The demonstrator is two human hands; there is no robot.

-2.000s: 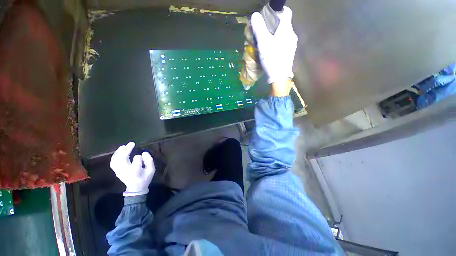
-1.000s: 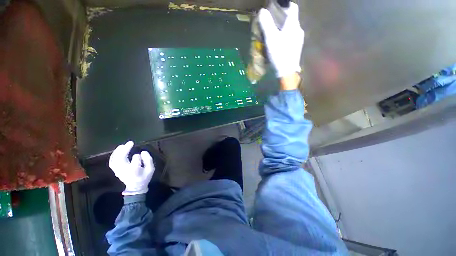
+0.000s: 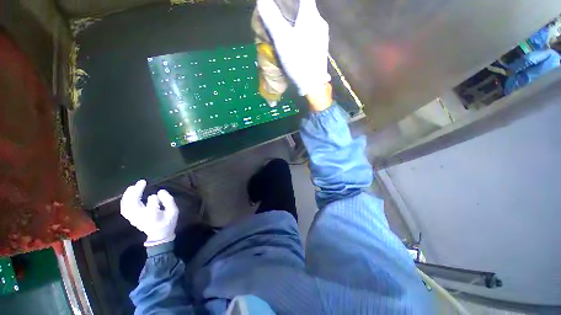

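A green circuit board [image 3: 215,92] lies flat on the dark booth work surface [image 3: 117,123], with rows of small white marks facing up. My right hand [image 3: 301,49], in a white glove, is closed around a grey-yellow wrapped tool [image 3: 269,74], held over the board's right part and hiding some of it. The tool's upper end is cut off by the picture's top edge. My left hand [image 3: 149,212], in a white glove, is empty with fingers curled and apart, in front of the work surface's near edge.
A stained red curtain [image 3: 37,160] hangs at the left. Below it are a green conveyor [image 3: 40,286] with part of another board [image 3: 7,275] and a pale rail [image 3: 77,277]. A grey metal panel [image 3: 480,184] stands at the right. A person's blue sleeve [image 3: 532,69] shows at the upper right.
The view has shifted, so the board and booth sit further left. My right hand with the wrapped tool has moved left relative to the board and now overlaps its right part. My left hand keeps its pose.
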